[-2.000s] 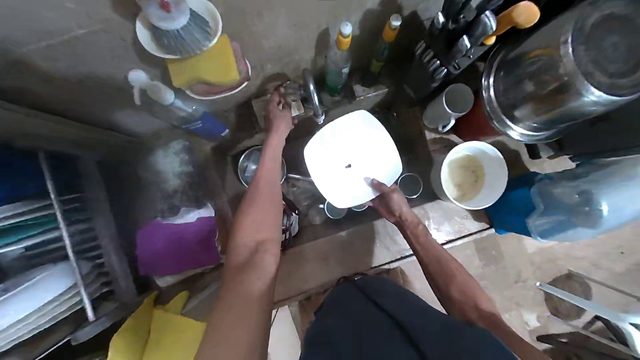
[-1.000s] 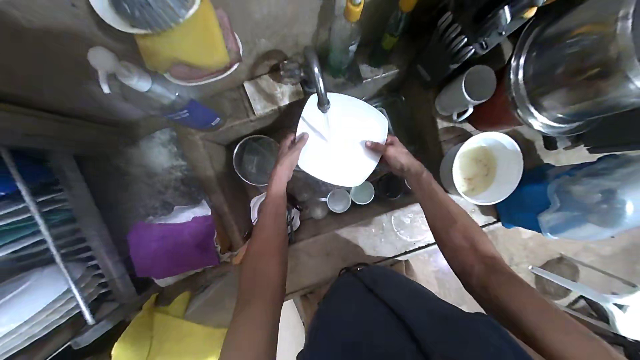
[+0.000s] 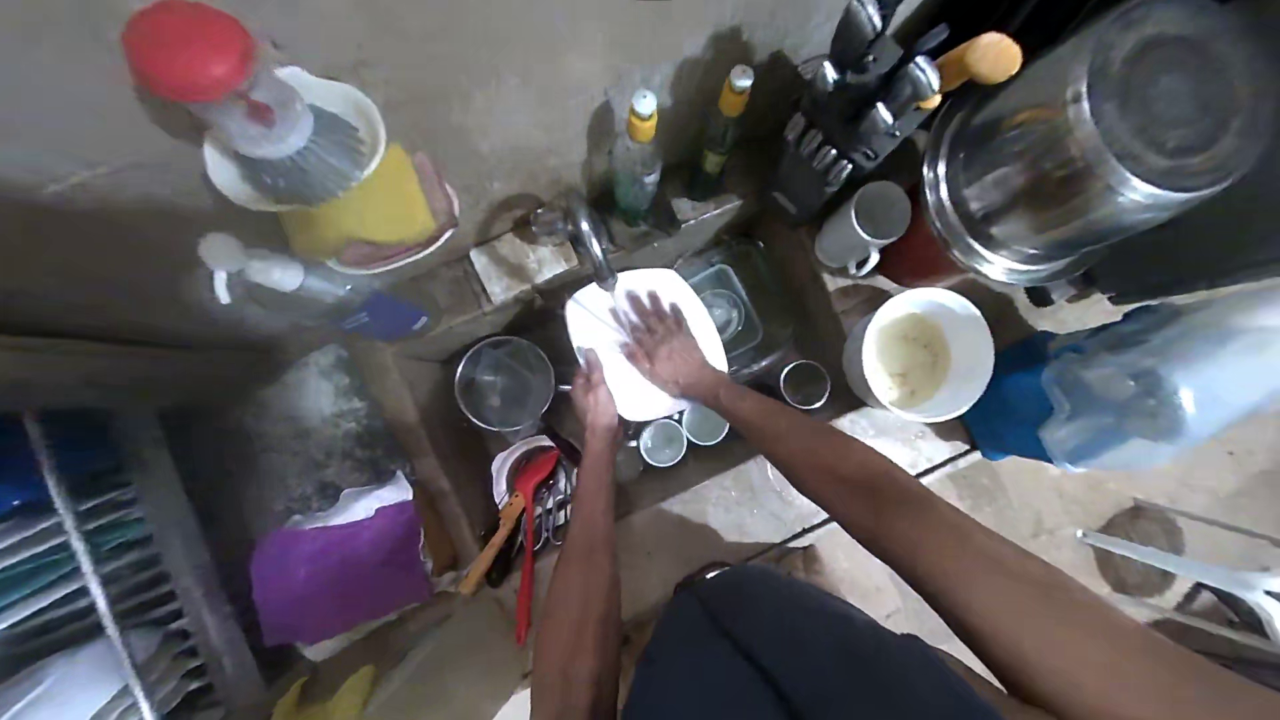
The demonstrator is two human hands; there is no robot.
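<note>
A white square plate (image 3: 640, 385) lies tilted under the metal faucet (image 3: 592, 245), over the sink. My left hand (image 3: 597, 395) grips the plate's left edge. My right hand (image 3: 665, 345) lies flat on the plate's face with fingers spread, below the spout. Beneath and around the plate in the sink are a strainer (image 3: 504, 385), cups (image 3: 662, 443), a clear plastic container (image 3: 722, 305) and a glass (image 3: 805, 385). A red spoon (image 3: 530, 500) and other utensils stand at the sink's lower left.
Right of the sink are a white bucket of cloudy liquid (image 3: 910, 360), a white mug (image 3: 868, 225), a large metal pot (image 3: 1050, 150) and a knife block (image 3: 830, 150). To the left are a spray bottle (image 3: 320, 290), a yellow sponge (image 3: 370, 220), a purple cloth (image 3: 340, 575) and a dish rack (image 3: 130, 560).
My left hand was at the faucet, then moved onto the plate's left edge. My right hand has gone from the plate's right edge onto its face. The plate is now below the spout.
</note>
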